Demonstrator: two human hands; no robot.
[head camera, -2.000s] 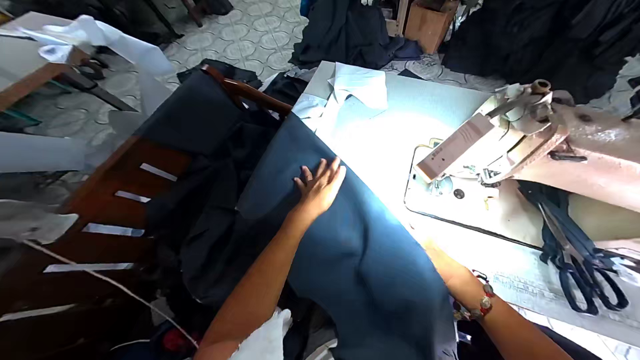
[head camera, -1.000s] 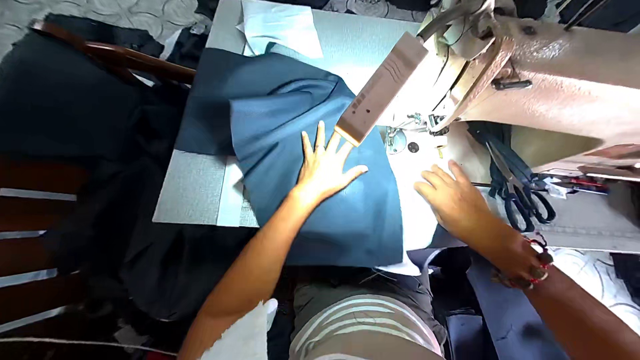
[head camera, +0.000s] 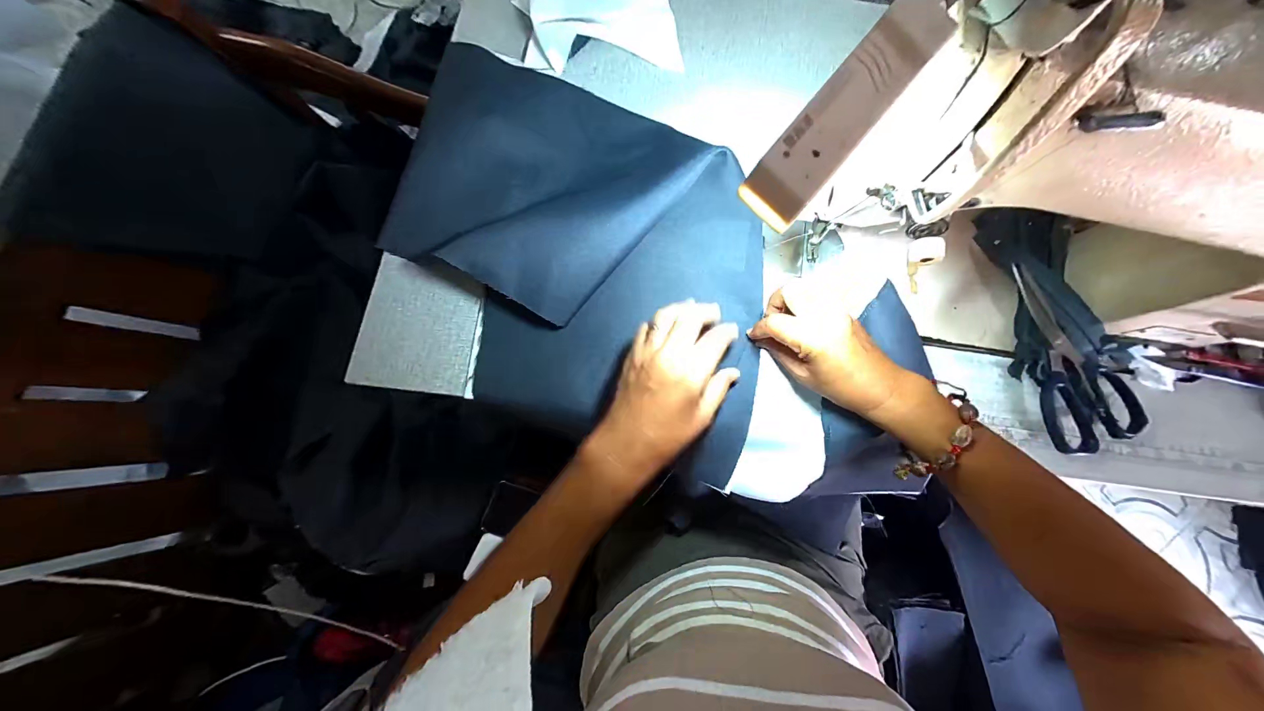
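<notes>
A dark blue fabric piece (head camera: 592, 197), partly folded over itself, lies on the sewing machine's table, its right edge close to the presser foot (head camera: 818, 232). My left hand (head camera: 676, 365) rests on the fabric with fingers spread and bent. With thumb and fingertips together, my right hand (head camera: 820, 346) pinches the fabric's right edge. White fabric (head camera: 785, 439) shows between the blue piece and another dark piece (head camera: 879, 336) under my right wrist. The sewing machine (head camera: 1165, 128) stands at the upper right, a lit lamp bar (head camera: 849, 109) beside its needle.
Black-handled scissors (head camera: 1071, 365) lie right of my right hand, by dark cloth strips. White cloth (head camera: 612, 25) lies at the table's far edge. A brown wooden slatted chair (head camera: 109, 355) with dark fabric draped on it stands at the left.
My right hand, apart from the blue fabric's edge one second ago, now pinches it. My left hand has moved nearer to my right hand, and the blue fabric lies folded differently. The view has shifted.
</notes>
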